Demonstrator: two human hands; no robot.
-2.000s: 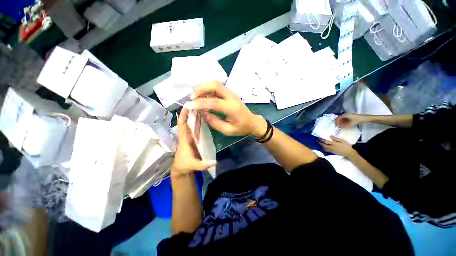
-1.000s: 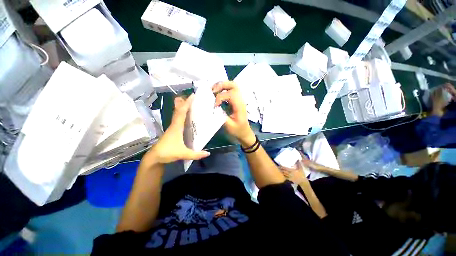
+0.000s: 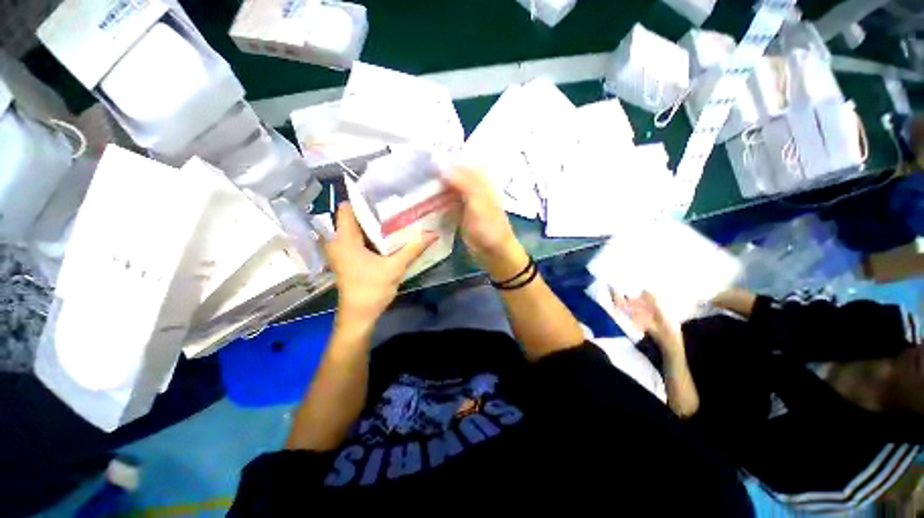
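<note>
A white carton with a red-pink strip [image 3: 413, 209] is between my two hands at the bench edge. It looks opened out, with its interior towards me. My left hand [image 3: 367, 261] grips its lower left side, thumb along the near edge. My right hand [image 3: 484, 218] is at its right side, fingers blurred. Thin white sheets or flat blanks [image 3: 608, 172] lie fanned right of my hands. White pieces [image 3: 397, 104] lie just behind the carton. What the carton contains is not clear.
Long white cartons [image 3: 122, 273] lean at the left, with open cartons [image 3: 162, 86] behind. A closed carton [image 3: 299, 32] lies on the green surface. Corded white boxes [image 3: 795, 142] and a label strip [image 3: 724, 101] are at right. A neighbour's hand [image 3: 648, 319] holds white sheets.
The flat-looking white carton in my hands has been opened out and turned, showing its red-pink strip. The neighbour's white sheet has been raised and spread.
</note>
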